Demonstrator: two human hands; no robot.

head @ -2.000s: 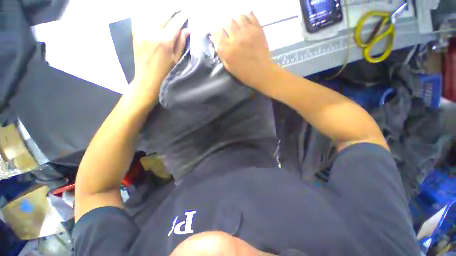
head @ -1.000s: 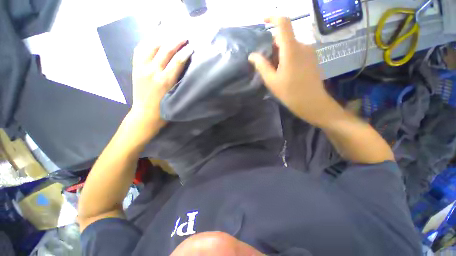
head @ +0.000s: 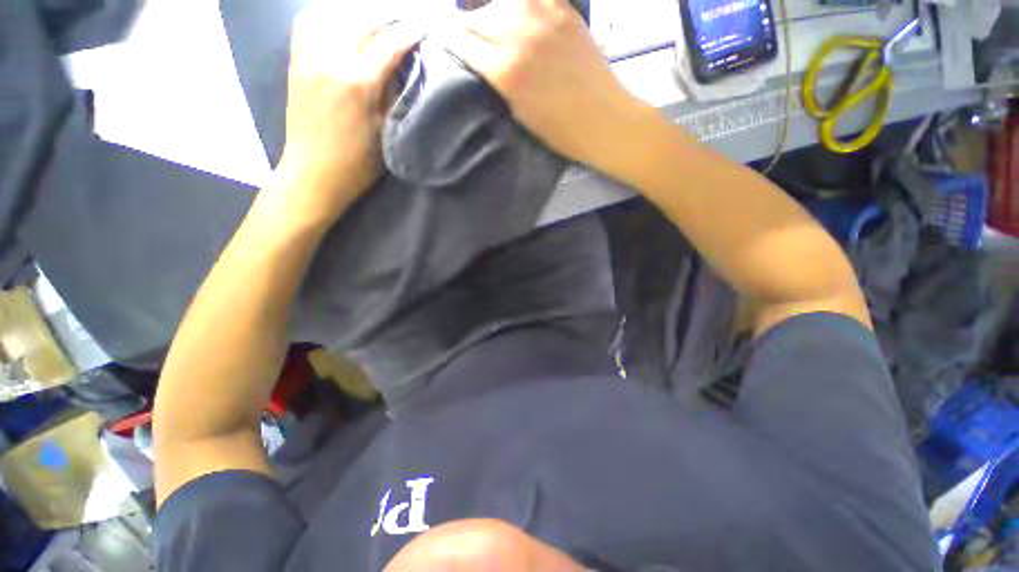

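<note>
A dark grey garment piece (head: pixel 453 140) is bunched between my two hands at the top centre and hangs over the table's front edge towards my lap. My left hand (head: pixel 346 95) grips its left side, with the fingertips near the top of the picture. My right hand (head: pixel 536 67) holds its upper right part, thumb and fingers closed on the cloth. A small dark part shows between the fingertips at the top edge. The sewing machine's head cannot be made out.
A lit smartphone (head: pixel 729 36) and yellow-handled scissors (head: pixel 849 92) lie on the right of the table. The ruler-marked edge (head: pixel 732 117) runs below them. More dark cloth (head: pixel 145 246) covers the left side. Blue baskets (head: pixel 955 207) and a cardboard piece (head: pixel 54 469) are below.
My right hand has moved up and left, closing on the cloth beside my left hand. The cloth is now bunched smaller, and more of it hangs over the table edge.
</note>
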